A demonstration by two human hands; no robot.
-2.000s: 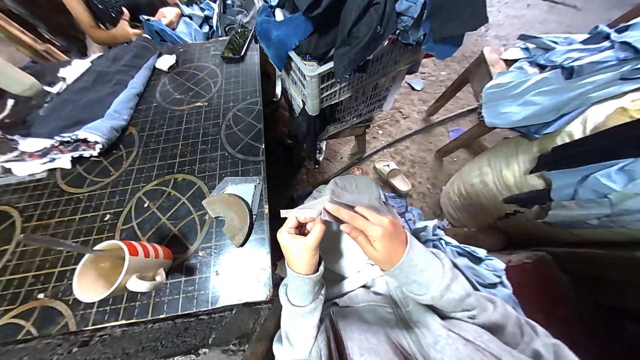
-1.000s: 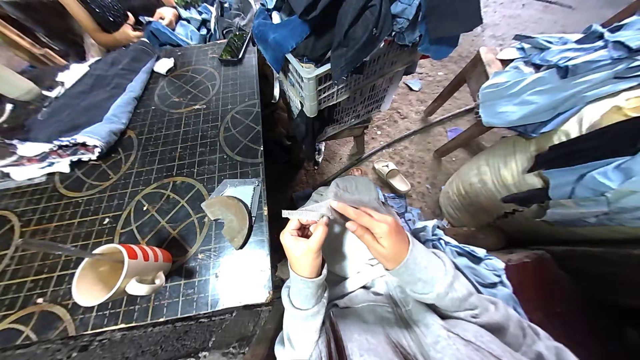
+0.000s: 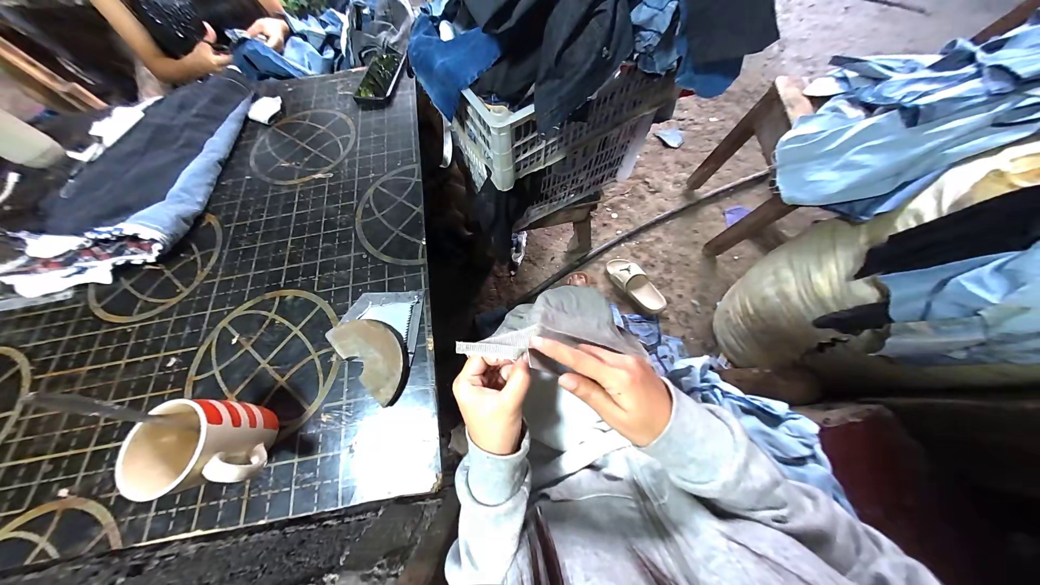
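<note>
A narrow grey strip of fabric with a frayed or ridged edge lies over my lap. My left hand pinches its lower edge between thumb and fingers. My right hand rests its extended fingertips on the strip's right end, beside a larger grey cloth draped over my knees. Whether the strip is part of that cloth, I cannot tell. To the left, on the black patterned table, a broken curved grey piece lies partly over a small clear plastic packet.
A cream mug with red marks lies tilted on the table near folded dark jeans and a phone. Another person's hands hold denim at the far left. Beyond stand a cloth-filled plastic crate and a stool with light blue fabric.
</note>
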